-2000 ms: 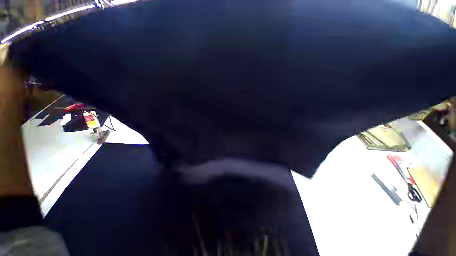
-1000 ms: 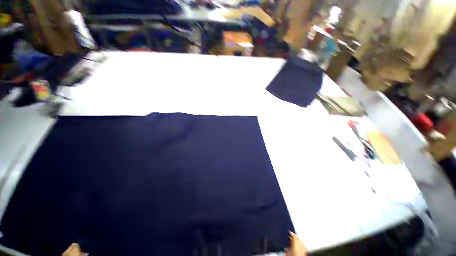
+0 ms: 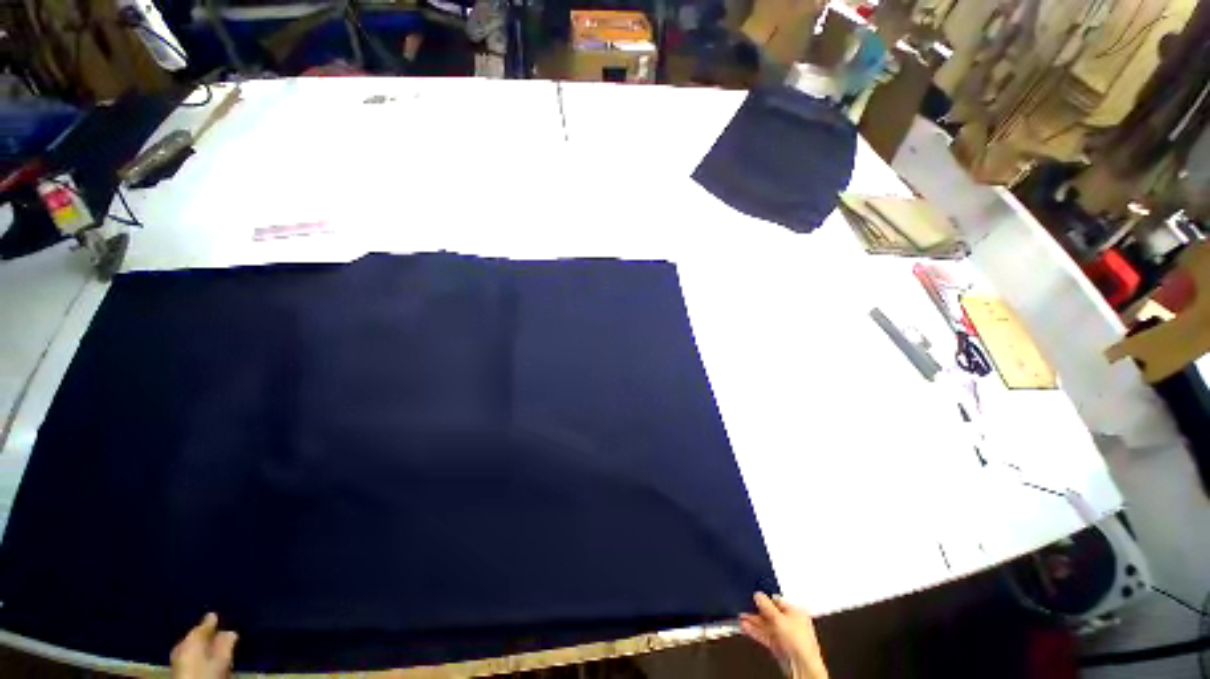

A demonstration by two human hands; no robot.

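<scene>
A large navy-black fabric sheet [image 3: 398, 438] lies spread over the left and middle of the white table, nearly flat with soft folds. Its near edge lies along the table's front edge. My left hand [image 3: 206, 650] is at the bottom left with its fingers on the near edge of the fabric; the frame cuts off the hand. My right hand [image 3: 786, 631] is at the near right corner of the fabric, thumb and fingertips pinching it.
The white table [image 3: 863, 491] holds dark cut pieces [image 3: 786, 159], khaki pieces [image 3: 905, 226], a grey metal weight [image 3: 905, 342], shears [image 3: 973, 353], a brown card pattern [image 3: 1008, 342] and a pinkish ruler [image 3: 292, 231]. A cutting machine [image 3: 82, 223] stands far left.
The fabric was raised in front of the camera and has come down onto the table. Since a second ago it lies a little flatter, and the view has shifted slightly.
</scene>
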